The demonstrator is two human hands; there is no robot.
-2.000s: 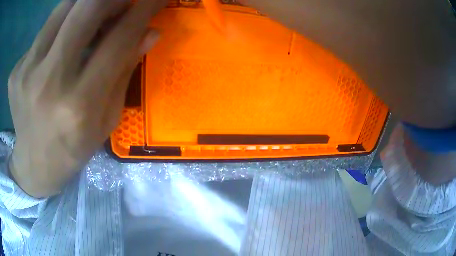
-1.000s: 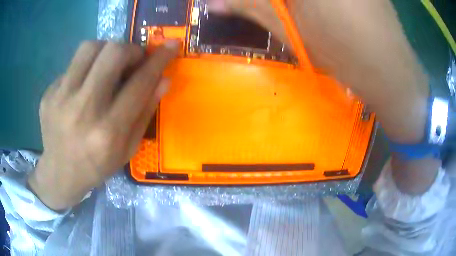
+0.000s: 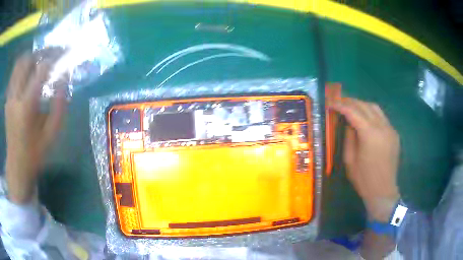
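The orange tablet housing (image 3: 213, 183) lies on bubble wrap (image 3: 100, 152), with its board at the far edge. A dark panel (image 3: 173, 126) is on the board's left half and a silver shield (image 3: 251, 133) on its right. My right hand (image 3: 368, 142) is to the right of the housing, its fingertips on the upper end of the flat orange stick (image 3: 330, 137); the thumb is hard to make out. My left hand (image 3: 33, 122) is blurred, left of the housing at the plastic bag (image 3: 84, 38); whether it grips the bag is unclear.
Thin white cables (image 3: 213, 48) lie curved on the green mat (image 3: 284, 38) beyond the housing. A small clear item (image 3: 213, 27) lies farther back. Yellow tape (image 3: 355, 18) curves along the far side. A shiny clear piece (image 3: 430, 89) is at the far right.
Both hands have moved off the housing, the left to the left and the right to the right with the orange stick. The view has widened, showing the whole housing and board.
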